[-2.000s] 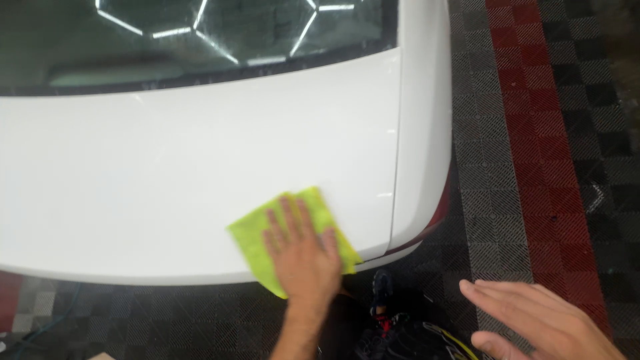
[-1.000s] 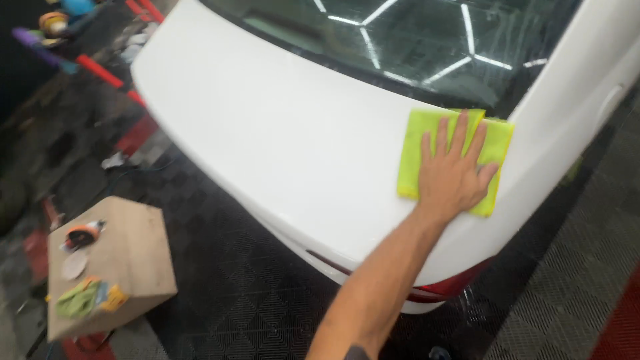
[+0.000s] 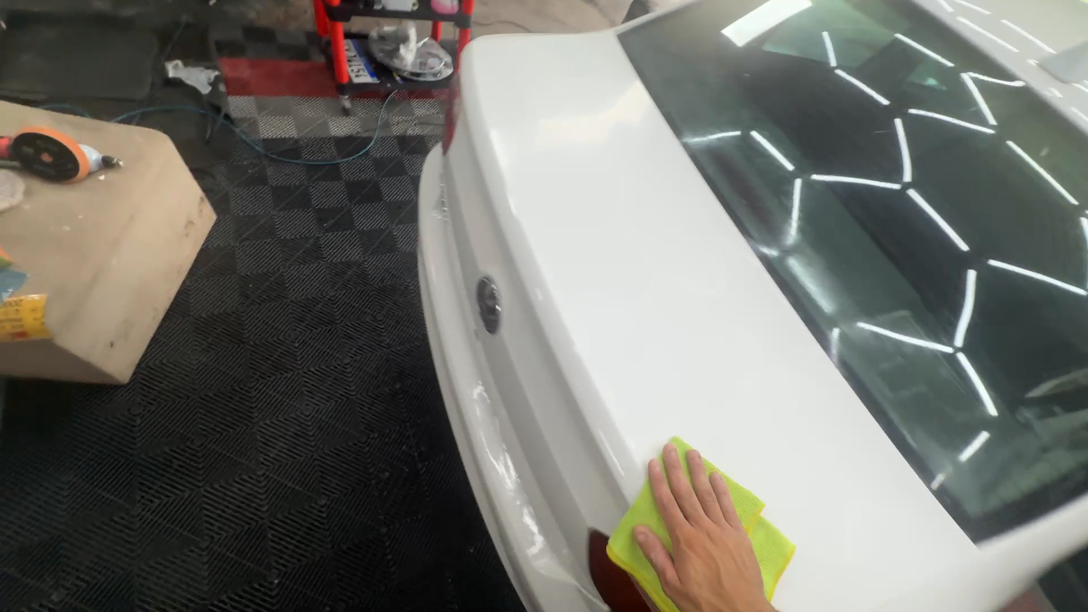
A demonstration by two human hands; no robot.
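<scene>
A yellow-green microfiber cloth (image 3: 775,548) lies folded on the rear corner of the white car's trunk lid (image 3: 646,255). My right hand (image 3: 701,535) is pressed flat on it, palm down, fingers spread and thumb to the left. Just left of the cloth, a red tail lamp (image 3: 610,569) shows in part. The rear window (image 3: 858,212) is to the right and reflects a hexagonal pattern of lights. On the car's rear face is a round emblem (image 3: 489,304). My left hand is out of view.
At the left, a beige block-shaped stand (image 3: 127,221) holds an orange-and-black polishing pad (image 3: 51,155) and a yellow packet (image 3: 24,317). A red-and-black cart (image 3: 337,51) stands beyond the car's far corner. A thin blue hose (image 3: 297,160) lies on the tiled floor (image 3: 297,425).
My left hand, on the cloth in both earlier frames, has left the view. My right hand is now on the cloth. The cloth has moved from beside the rear window to near the tail lamp.
</scene>
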